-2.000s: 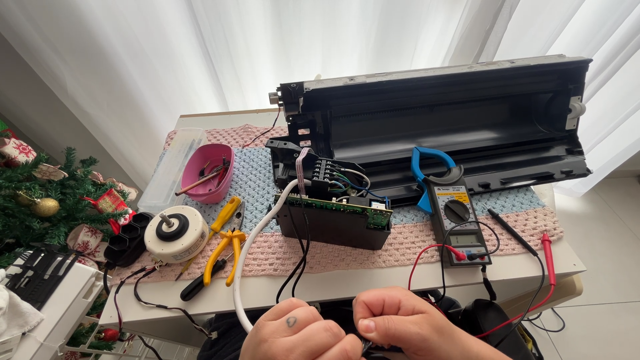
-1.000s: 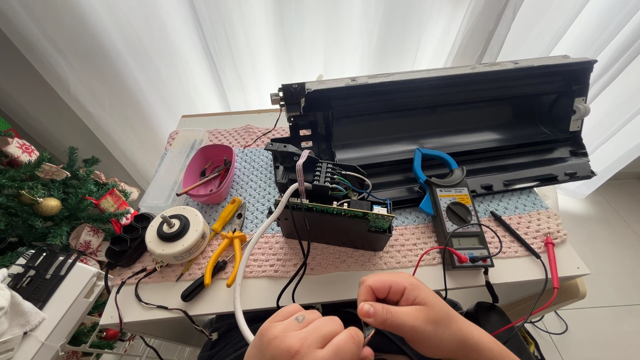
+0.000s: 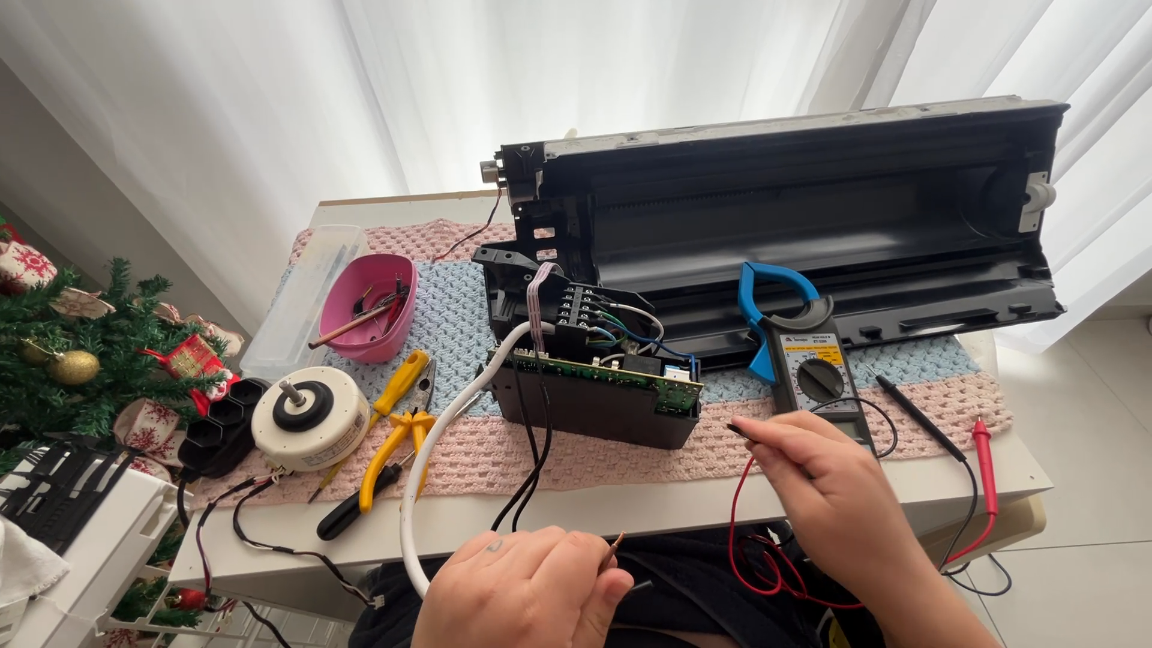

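My left hand (image 3: 526, 589), low in the middle, is closed on a cable end; a bare copper wire tip (image 3: 617, 540) and a dark wire end stick out beside the thumb. A white cable (image 3: 416, 486) curves down from the black control box (image 3: 598, 400) and passes behind this hand. My right hand (image 3: 823, 481) pinches a small dark piece (image 3: 740, 432) between thumb and fingers, in front of the clamp multimeter (image 3: 821, 382). The box carries a green circuit board (image 3: 621, 373) and a screw terminal block (image 3: 576, 310) with several wires.
Behind stands a long black plastic housing (image 3: 810, 207). At left are a fan motor (image 3: 310, 418), yellow-handled pliers (image 3: 387, 454), a screwdriver (image 3: 396, 387) and a pink bowl (image 3: 369, 310) of small tools. Red (image 3: 983, 450) and black (image 3: 918, 418) test probes lie at the right edge.
My hands were together at the table's front edge in the earlier frames. They are now apart, the right one up and to the right near the multimeter with a small dark piece.
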